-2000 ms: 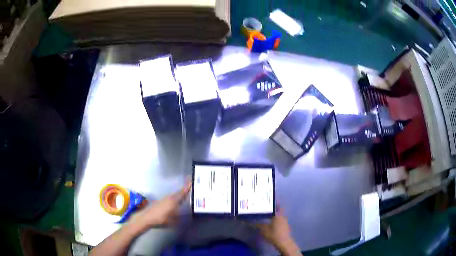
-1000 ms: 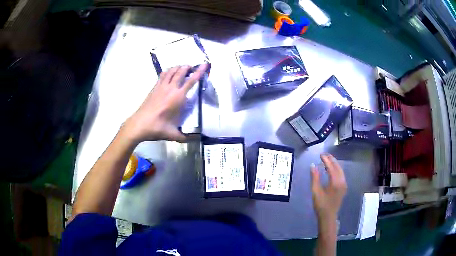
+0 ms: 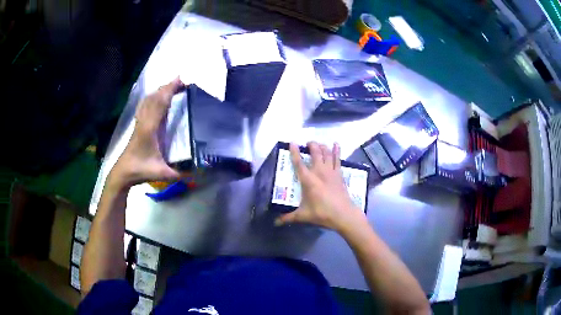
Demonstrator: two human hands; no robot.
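Observation:
My left hand (image 3: 144,141) grips a black retail box (image 3: 212,132) by its pale end, at the left of the metal table (image 3: 215,227); the box lies tilted on its side. My right hand (image 3: 323,191) is spread over a labelled retail box (image 3: 266,181) at the near middle, thumb and fingers around its top. A second labelled box (image 3: 358,178) stands beside it, partly hidden by my right hand. Another box (image 3: 255,80) stands upright behind the left one.
More retail boxes (image 3: 350,86) lie toward the shrink tunnel (image 3: 513,166) at the right, one at its flaps. A tape dispenser (image 3: 169,189) is partly behind my left hand; another (image 3: 378,44) is beyond the far edge. An open carton (image 3: 61,227) with boxes is at lower left.
My left hand has brought its box nearer and turned it on its side. My right hand has moved left onto the labelled box, which is now turned. The view has shifted.

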